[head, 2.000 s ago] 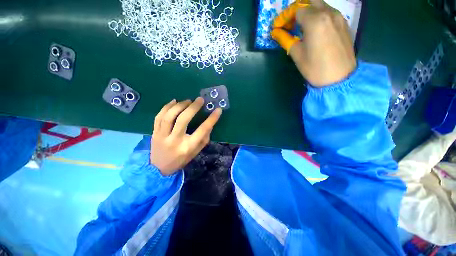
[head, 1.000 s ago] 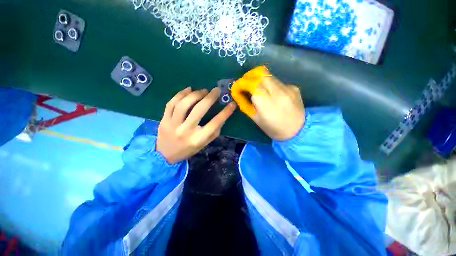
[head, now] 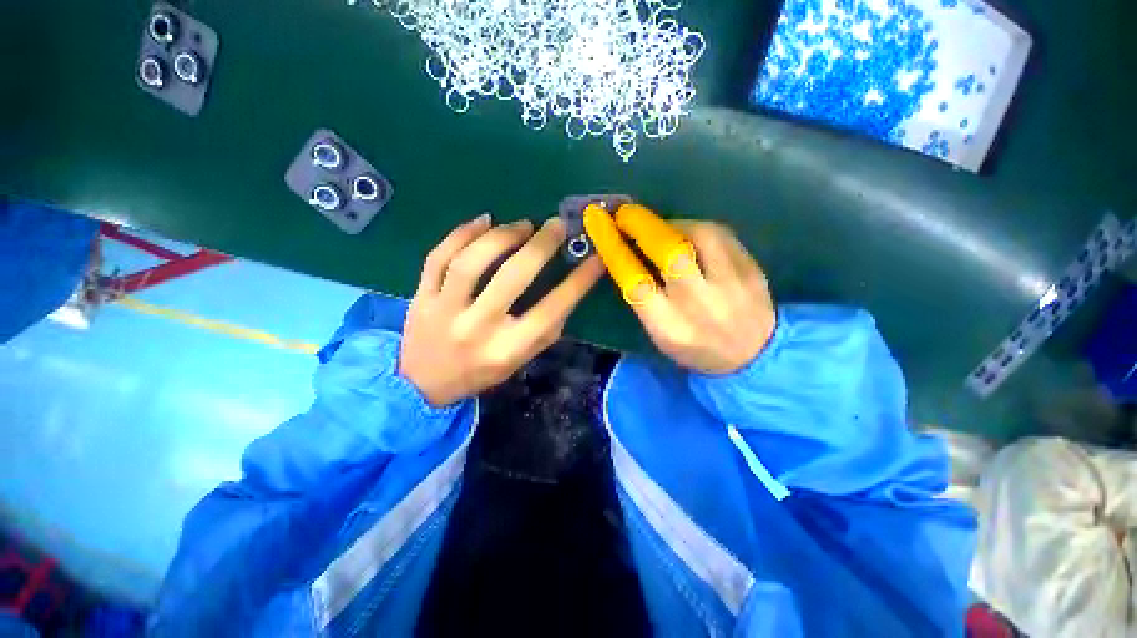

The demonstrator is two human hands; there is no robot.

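A dark grey camera lens plate [head: 577, 226] lies on the dark green bench in front of me, partly hidden by my fingers; one ringed opening shows. My left hand [head: 483, 312] holds the plate's left and lower edges between its fingertips. My right hand [head: 693, 282], with orange-yellow finger cots on two fingers, has those fingertips on the plate's upper right part. Whether a small piece is under them is hidden. A loose heap of white rings [head: 567, 56] lies beyond. A tray [head: 985, 94] at the upper right holds many small blue pieces on its white inside.
Two other lens plates with three rings each lie at the left, one nearer [head: 338, 182] and one farther [head: 177, 59]. A perforated strip [head: 1054, 307] lies at the right, beside a blue object [head: 1116, 343]. Pale cloth [head: 1054, 536] shows at the lower right.
My right hand has come from the blue-piece tray to the lens plate, and its covered fingers now point forward onto it. My left hand stays at the plate. The view has shifted.
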